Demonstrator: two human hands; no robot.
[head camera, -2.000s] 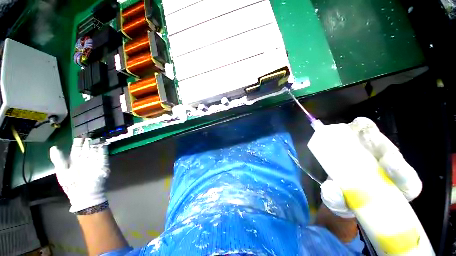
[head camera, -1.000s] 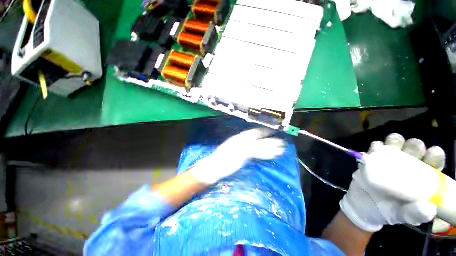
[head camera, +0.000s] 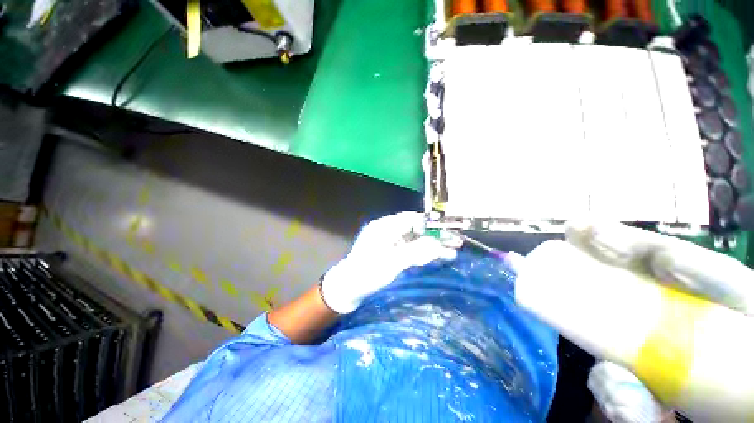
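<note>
The circuit board lies with its near edge at the bench edge, above my apron. Its white blocks (head camera: 570, 136) fill the middle, with copper-wound blocks (head camera: 550, 10) at the far side and black round capacitors (head camera: 718, 140) at the right. My gloved left hand (head camera: 393, 256) is at the board's near left corner, fingers closed around that corner. My gloved right hand (head camera: 682, 256) holds the fat white syringe (head camera: 595, 301) with its yellow band. The syringe's thin needle (head camera: 479, 246) points at the same corner; whether its tip touches is unclear.
A white tape dispenser (head camera: 256, 41) with a yellow strip stands at the upper left of the green bench mat (head camera: 355, 99). A black rack (head camera: 66, 330) is at the lower left, beside yellow-black floor marking (head camera: 157, 285). A blue apron (head camera: 446, 347) hangs below the board.
The board has turned, so the copper-wound blocks now lie at the far side. My left hand has moved from the dispenser side to the board corner. The syringe has stayed in my right hand.
</note>
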